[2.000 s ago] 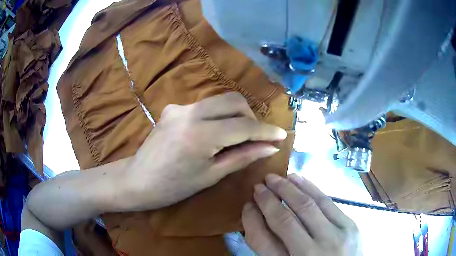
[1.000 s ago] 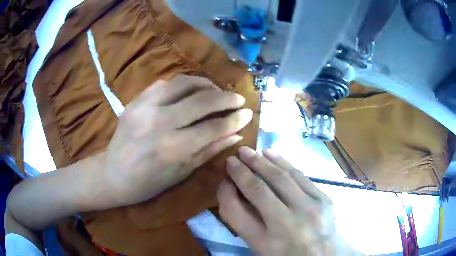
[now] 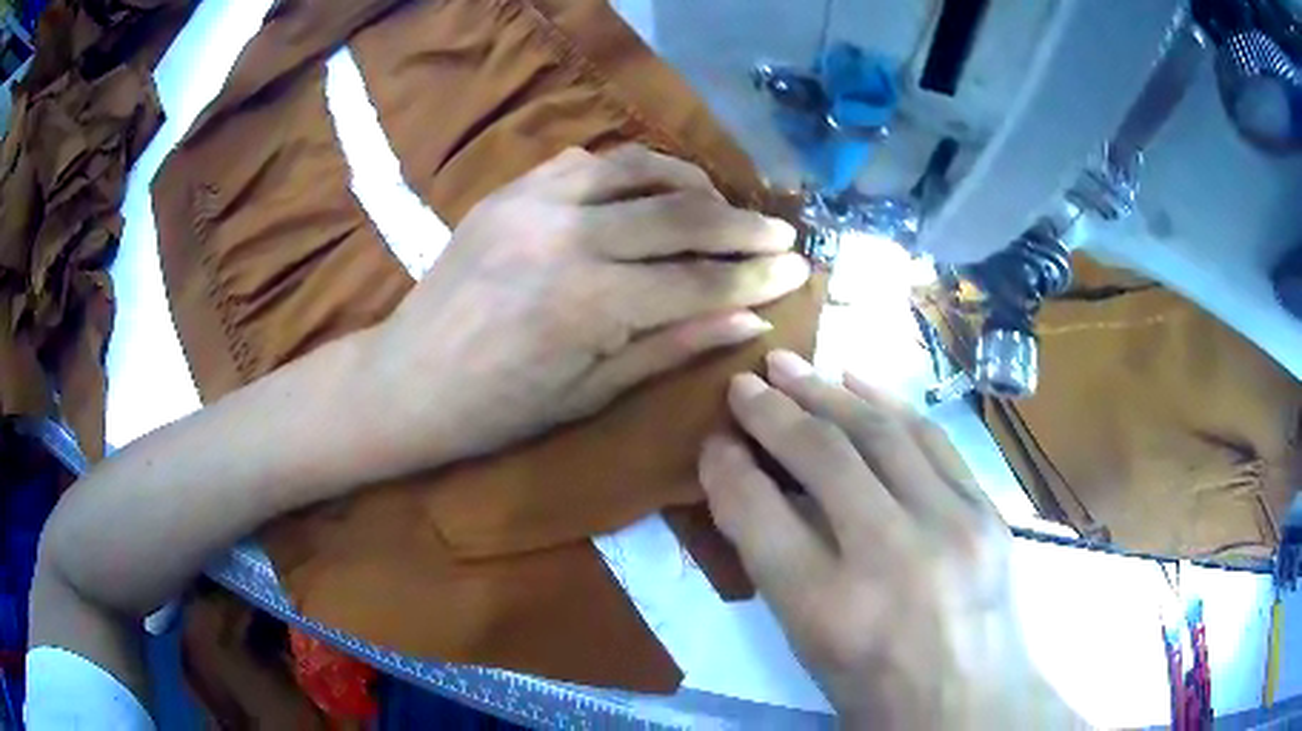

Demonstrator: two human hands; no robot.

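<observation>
The rust-brown gathered panel [image 3: 471,107] lies on the white table, with puckered rows and a white gap showing between its parts. My left hand [image 3: 571,300] lies flat on it, fingertips just left of the presser foot [image 3: 817,236]. My right hand [image 3: 871,528] rests on the panel's right edge, below the left fingertips, with its fingers close together. The cloth's edge runs under the foot. Smooth brown cloth [image 3: 486,614] spreads below my left forearm to the table's front edge. Neither hand is closed around the cloth.
The white-grey machine head [image 3: 1085,129] fills the top right, with a blue part [image 3: 857,100] above the needle. Stacked cut pieces [image 3: 1157,414] lie right. Red-handled snips [image 3: 1185,664] and a thin yellow tool [image 3: 1272,643] lie lower right. A crumpled brown heap [image 3: 72,214] is left; a red cloth or bag [image 3: 333,674] is below the table.
Both hands and the cloth edge have moved up towards the machine, closer to the foot. The white gap in the cloth has widened. The lower cloth's corner now shows. The camera view has also shifted.
</observation>
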